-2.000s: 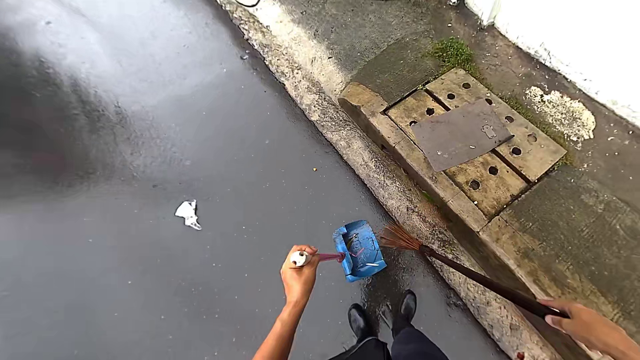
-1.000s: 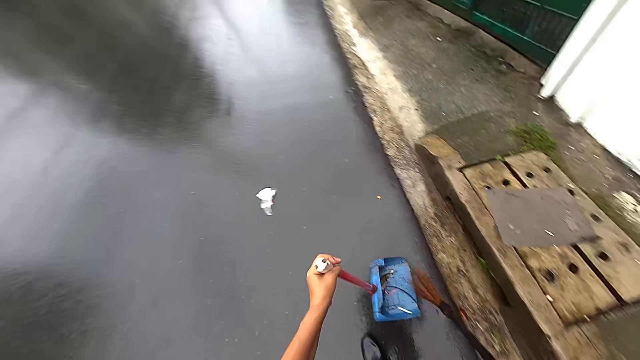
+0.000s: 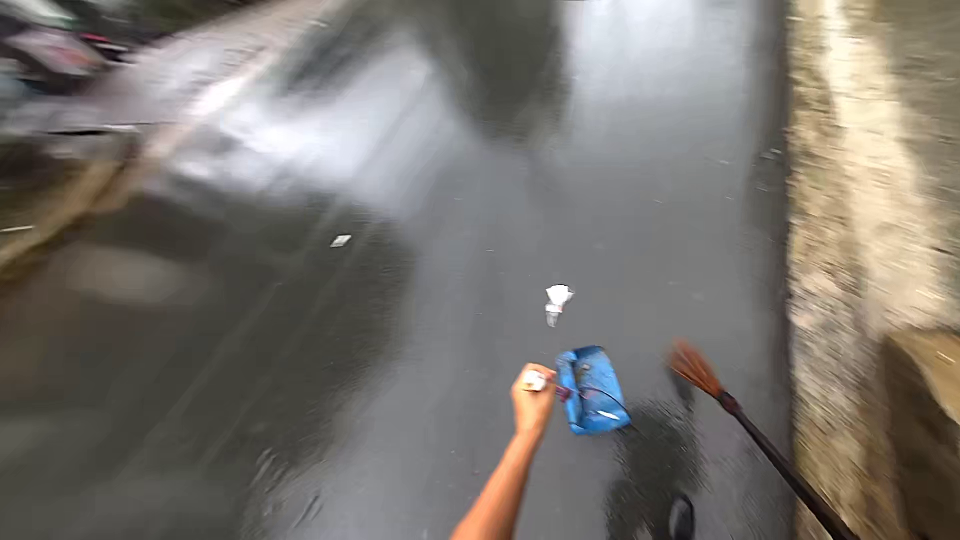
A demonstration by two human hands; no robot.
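My left hand (image 3: pixel 534 397) is closed around the handle of a blue dustpan (image 3: pixel 596 394), which holds some debris, including a dark strand and a small white piece. To the right of the dustpan is a stick broom (image 3: pixel 694 367) with reddish-brown bristles; its dark handle runs down to the lower right edge. My right hand is outside the frame. Just above the dustpan, a crumpled white piece of litter (image 3: pixel 558 300) lies on the wet road.
A smaller white scrap (image 3: pixel 340 241) lies farther left on the road. A rough concrete curb (image 3: pixel 832 300) borders the right side, with a raised concrete block (image 3: pixel 930 367) beyond it. Blurred objects stand past the left road edge. A dark boot (image 3: pixel 682 517) shows at the bottom.
The view has swung left up the road. The dustpan is now closer to the crumpled litter, and the broom's bristles have come away from the dustpan. My right hand, visible two seconds ago, has left the frame.
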